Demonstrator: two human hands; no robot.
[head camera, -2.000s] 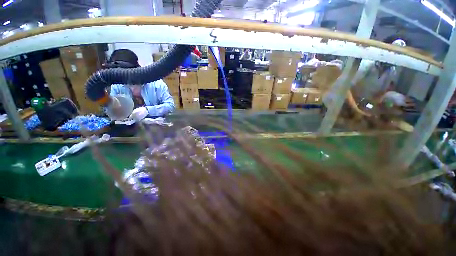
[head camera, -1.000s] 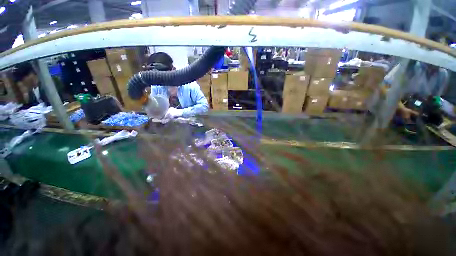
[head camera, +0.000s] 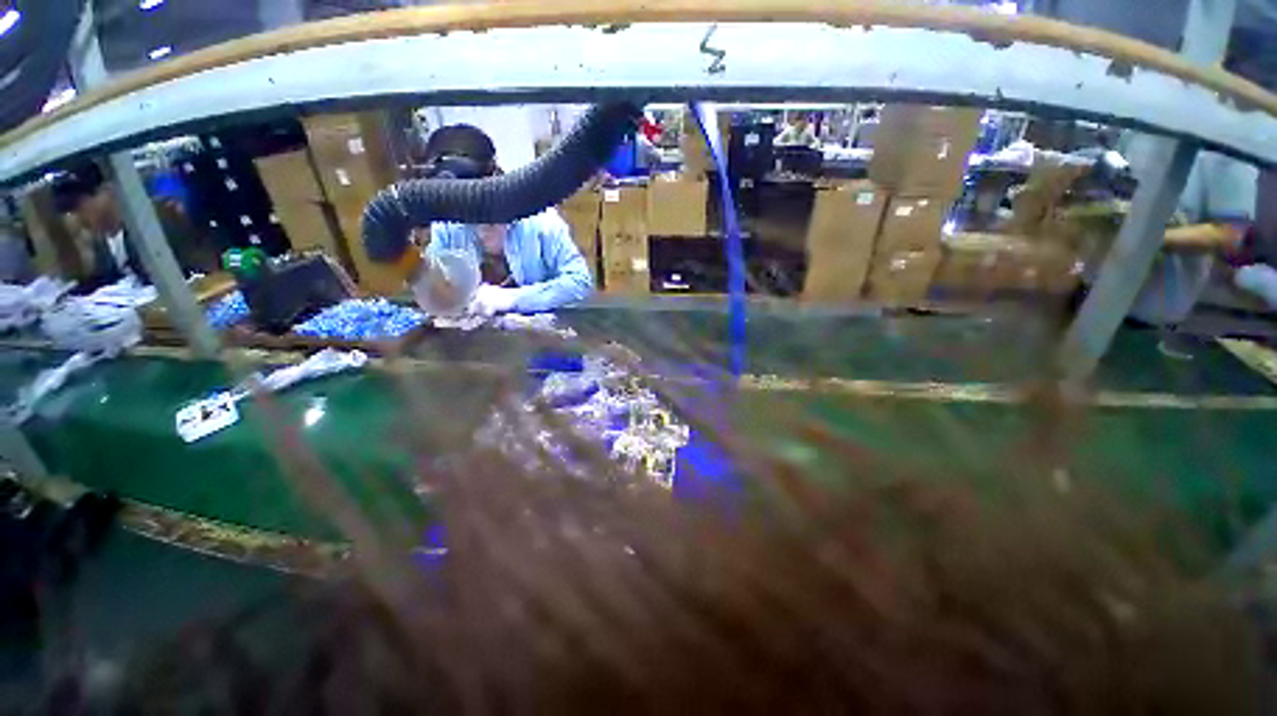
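Note:
Blurred brown hair covers the lower middle and right of the head view, and neither of my hands can be seen. A shiny, crinkled clear plastic heap (head camera: 642, 431), perhaps bagged cords, lies in front of me on a bright blue mat (head camera: 705, 473). The hair partly hides both. A white socket housing (head camera: 207, 416) with dark bits inside lies on the green conveyor belt (head camera: 105, 441) at the left. A wrapped white cord bundle (head camera: 315, 369) lies beside it, towards the far rail.
A person (head camera: 525, 266) in light blue works opposite under a black ribbed hose (head camera: 490, 196), beside small blue parts (head camera: 361, 319). A pale frame beam (head camera: 560, 63) crosses above. A blue strap (head camera: 733, 252) hangs down. White bundles (head camera: 84, 329) lie far left. Cartons (head camera: 847, 238) stand behind.
The view has swung left since the first frame, then tilted slightly down, so the beam sits higher. The housing and cord bundle shift slightly left in the last second.

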